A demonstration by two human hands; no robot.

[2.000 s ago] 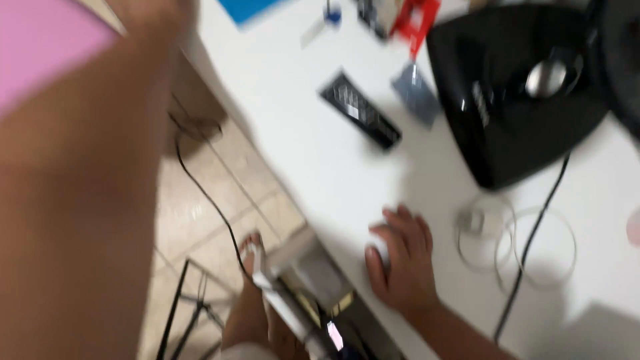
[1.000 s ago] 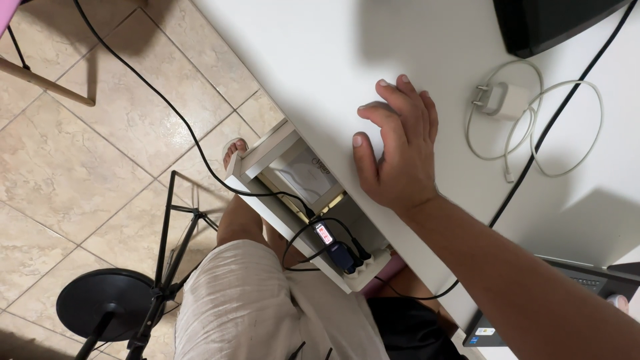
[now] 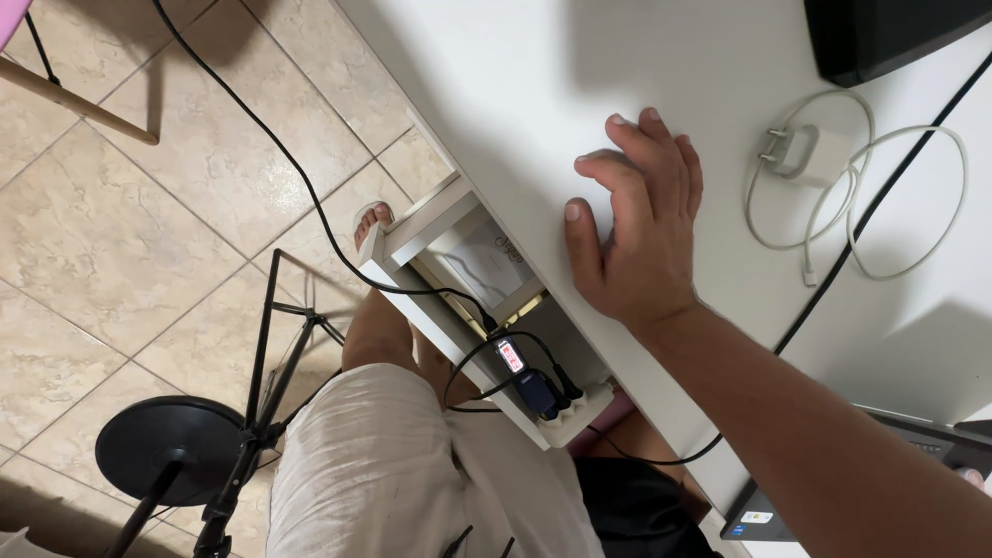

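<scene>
My right hand (image 3: 639, 217) is palm down over the white desk (image 3: 496, 101), with its fingers bent and spread apart. I see nothing held in it, though the space under the palm is hidden. To its right lies a white charger plug (image 3: 810, 155) with its coiled white cable (image 3: 961, 194). Left of the hand, beyond the desk edge, an open drawer (image 3: 457, 349) holds a white power strip (image 3: 577, 415), a dark blue adapter (image 3: 536, 394), a small device with a lit red display (image 3: 510, 354) and black cables. My left hand is out of view.
A black cable (image 3: 852, 232) crosses the desk toward a laptop (image 3: 775, 515) at the lower right. A black object (image 3: 891, 35) stands at the top right. On the tiled floor are a black stand with a round pad (image 3: 170, 449) and a wooden furniture leg (image 3: 77, 101).
The left arm, large at the left two seconds ago, has left the view. The view has shifted, now showing more of the floor and lap. Since one second ago the right hand looks nearly unchanged.
</scene>
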